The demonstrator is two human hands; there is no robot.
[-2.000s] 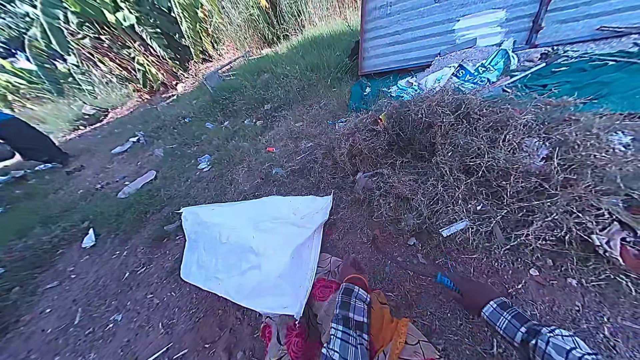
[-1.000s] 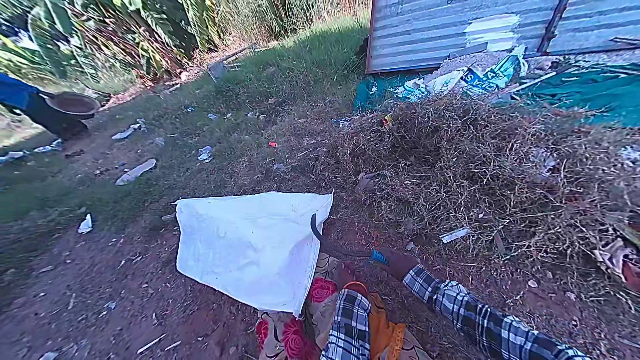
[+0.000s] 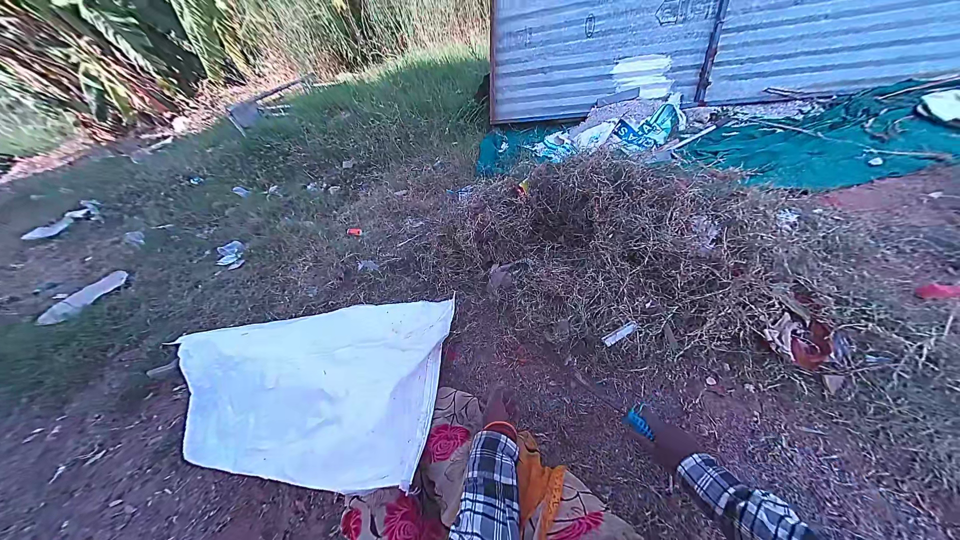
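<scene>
My right hand (image 3: pixel 664 439) is closed around the blue-wrapped handle of a sickle (image 3: pixel 639 423), out over bare soil on the right. The sickle's dark blade points up and left and blends with the ground. My left hand (image 3: pixel 500 409) is low at the centre, just right of a white woven sack (image 3: pixel 307 394) that lies spread on the ground; its fingers are too dark to make out. Floral cloth (image 3: pixel 450 442) and an orange cloth (image 3: pixel 534 480) surround the left plaid sleeve.
A heap of dry cut grass (image 3: pixel 622 240) lies ahead to the right. Behind it are a corrugated metal sheet (image 3: pixel 585 67) and green netting (image 3: pixel 795 157). Scraps of litter (image 3: pixel 82 298) dot the grass at left, with tall plants beyond.
My right hand has swung with the sickle from beside the sack's right edge out to the right. A person carrying a basin at the far left a second ago is out of view.
</scene>
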